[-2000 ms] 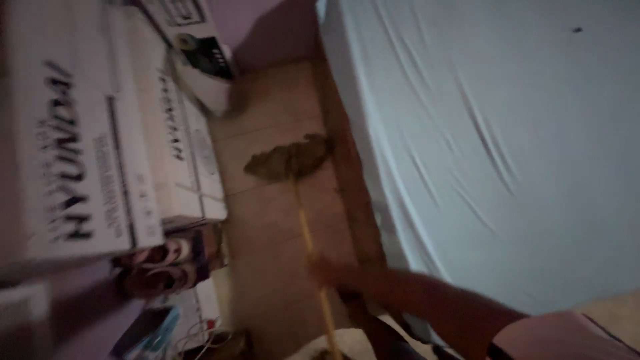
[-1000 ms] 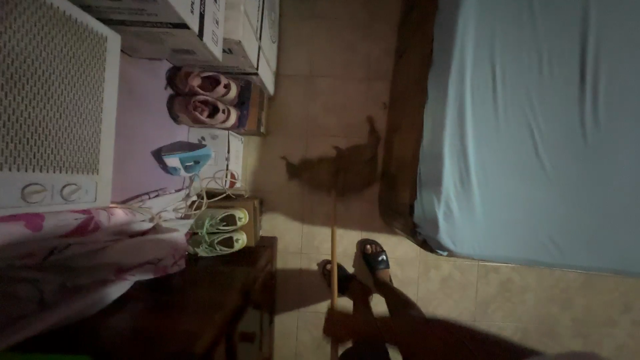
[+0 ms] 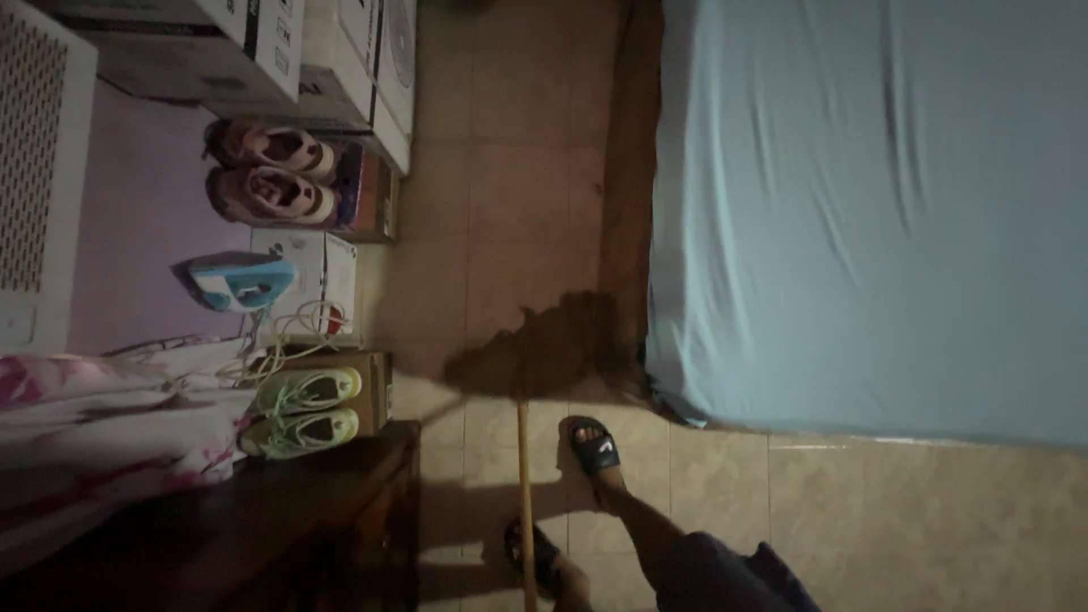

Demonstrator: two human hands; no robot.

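A long wooden pole (image 3: 526,493) runs up from the bottom edge between my feet, which wear black slide sandals (image 3: 595,446). At its far end a dark, wet-looking mop cloth (image 3: 544,344) lies spread on the tiled floor, in dim light, near the wooden base of the bed. Neither of my hands is in the picture, so what holds the lower part of the pole is hidden below the frame.
A bed with a light blue sheet (image 3: 850,221) fills the right. Along the left stand white cartons (image 3: 340,76), pink shoes (image 3: 276,183) on a box, a blue and white iron (image 3: 242,282) with its cord, green sneakers (image 3: 306,412) and a dark wooden cabinet (image 3: 340,527).
The mop cloth has come nearer to my feet, down beside the bed's corner. The hand seen on the pole in both earlier frames has left the view.
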